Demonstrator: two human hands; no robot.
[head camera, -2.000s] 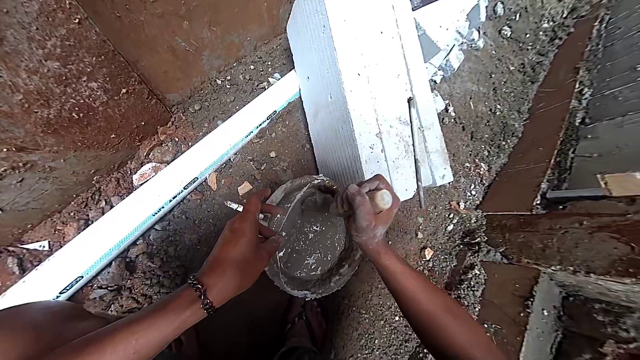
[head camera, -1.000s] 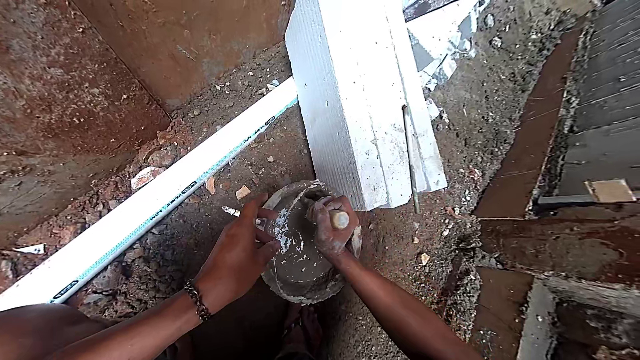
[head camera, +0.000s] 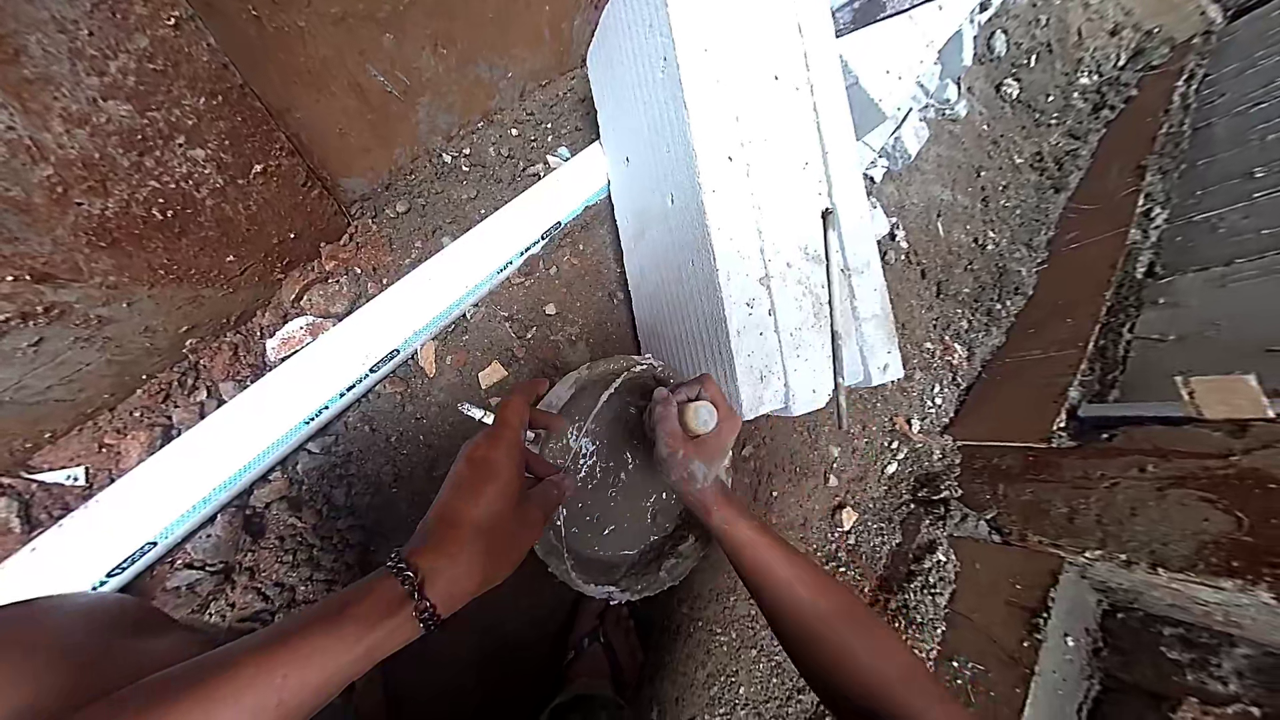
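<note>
A round, mortar-crusted bucket (head camera: 625, 530) of wet grey mortar (head camera: 612, 495) stands on the soil at the centre. My right hand (head camera: 692, 435) is closed around a pale rounded handle (head camera: 698, 417) over the bucket's right side; the tool's lower end is hidden by the hand and the mortar. My left hand (head camera: 505, 480) is at the left rim, a lit-looking cigarette (head camera: 478, 412) between its fingers. Its fingertips reach over the rim; whether they grip it cannot be told. A dark beaded bracelet (head camera: 412, 590) is on the left wrist.
White foam blocks (head camera: 740, 200) lie just beyond the bucket, with a thin rod (head camera: 836, 320) along them. A long white pipe (head camera: 330, 370) crosses the left side diagonally. Rubble (head camera: 300, 335), broken pieces and mud-coated boards (head camera: 1075, 250) surround the spot. My sandalled feet (head camera: 605, 640) are below the bucket.
My right hand, still around the handle, has shifted within the bucket between frames, first left and then slightly back right. My left hand has stayed at the left rim.
</note>
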